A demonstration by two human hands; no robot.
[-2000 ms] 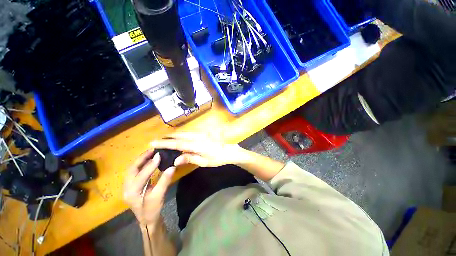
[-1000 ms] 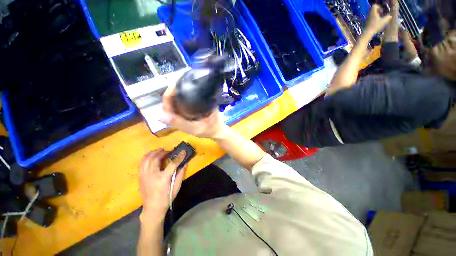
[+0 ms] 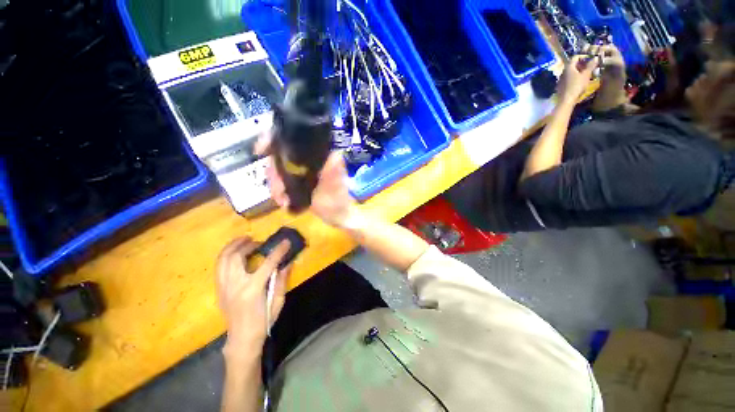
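Observation:
My left hand (image 3: 250, 286) holds a small black housing (image 3: 282, 246) on the yellow-orange bench near its front edge. A pale cable (image 3: 270, 302) trails from the housing down past my palm. My right hand (image 3: 322, 189) is wrapped around the lower part of the black electric screwdriver (image 3: 302, 137), which hangs above and slightly right of the housing. The screwdriver hides part of my right hand, and its tip looks apart from the housing. The white screw feeder (image 3: 213, 109) with shiny screws stands just behind.
A large blue bin (image 3: 105, 229) of black parts lies left of the feeder. A blue bin (image 3: 411, 165) with cabled parts lies right. Loose black housings (image 3: 76, 302) lie at bench left. A coworker (image 3: 612, 169) works at right; a red stool (image 3: 451, 229) stands below.
My right hand has left the housing and taken hold of the screwdriver, bringing it forward from the feeder. My left hand keeps the housing, now lower on the bench. The view has shifted.

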